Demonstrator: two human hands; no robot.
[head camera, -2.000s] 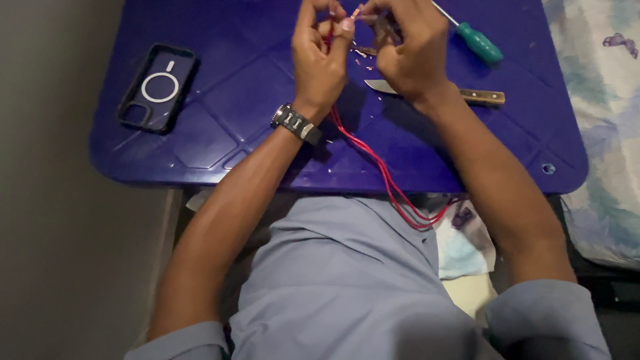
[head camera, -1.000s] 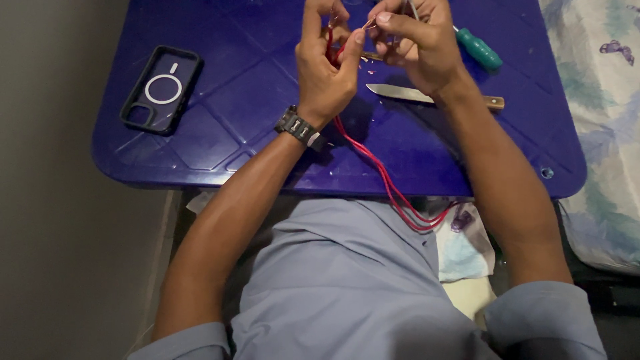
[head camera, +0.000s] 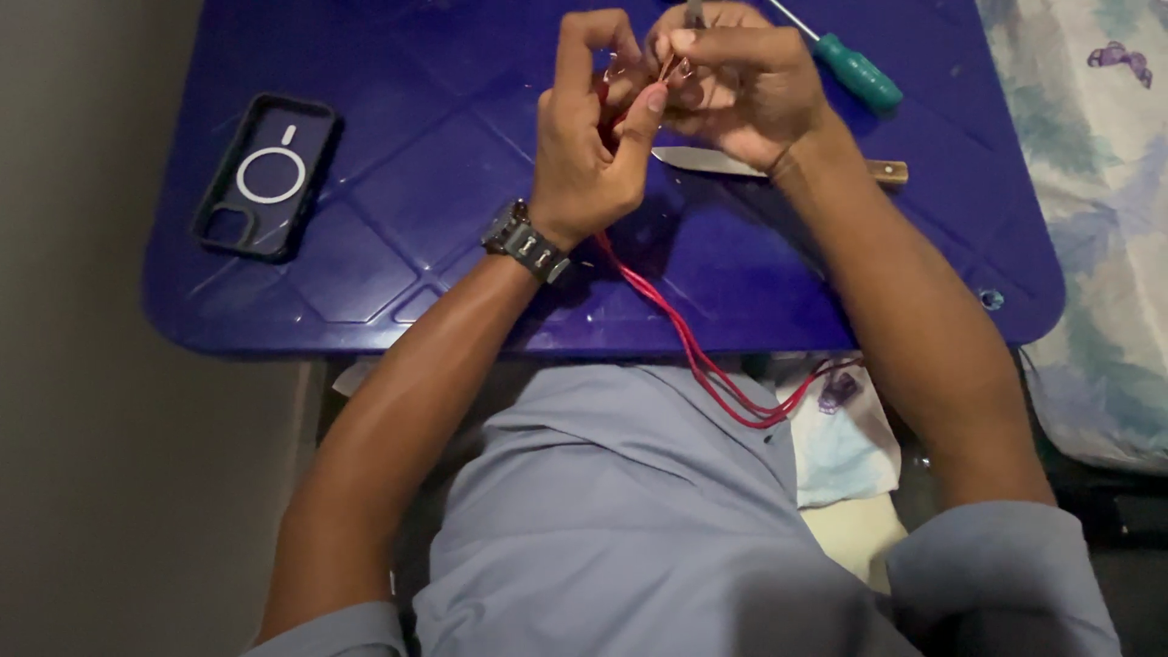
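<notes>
Red insulated wires (head camera: 671, 315) run from my left hand (head camera: 593, 137) down over the table edge to my lap. My left thumb and fingers pinch them near the top of the table. My right hand (head camera: 744, 82) touches the thin, copper-coloured wire ends just above my left thumb. A narrow grey object (head camera: 694, 14) sticks up between the right fingers; its kind is unclear. Partly under my right wrist lies a knife (head camera: 707, 161) with a wooden handle. A screwdriver with a green handle (head camera: 858, 73) rests beyond that wrist.
On the left of the blue plastic table (head camera: 438, 182) lies a clear phone case with a dark rim (head camera: 270, 173). A patterned cloth surface (head camera: 1104, 228) borders the table on the right. Small scraps lie near my hands.
My right hand has turned, showing more of its palm side, and its fingers have shifted at the wire ends. My left hand keeps hold of the red wires.
</notes>
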